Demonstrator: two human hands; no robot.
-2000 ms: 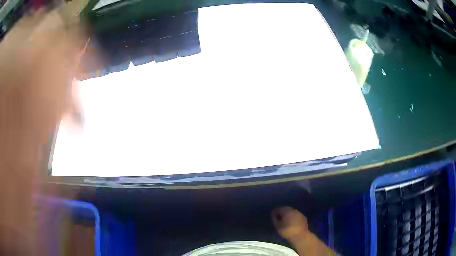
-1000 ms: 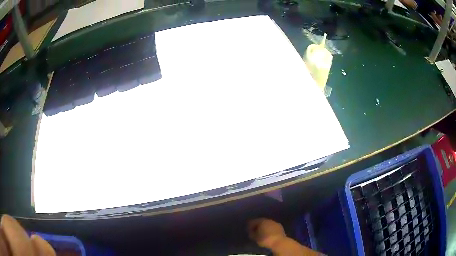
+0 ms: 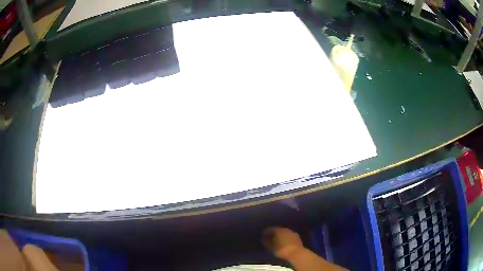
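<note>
A large white sheet (image 3: 206, 122) lies on a layered stack (image 3: 238, 201) on the green bench. Black glossy pieces (image 3: 116, 63) lie edge to edge in rows on its back left part. My left hand (image 3: 26, 256) is cut off at the lower left corner, over the left blue crate (image 3: 53, 242); what its fingers hold is hidden. My right hand (image 3: 282, 243) is below the bench's front edge, its fingers curled and in shadow; I cannot tell whether it holds anything. A pale yellow squeeze bottle (image 3: 345, 64) lies against the sheet's right edge.
The right blue crate (image 3: 373, 233) holds a grid of black pieces. A red object (image 3: 470, 174) is beyond it. Pale uprights (image 3: 468, 50) stand at the bench's right. More white and tan sheets (image 3: 87, 11) lie at the back left.
My left hand has dropped from over the sheet's left side to the left crate. My right hand stays below the bench edge. The view has shifted. The laid black rows look the same.
</note>
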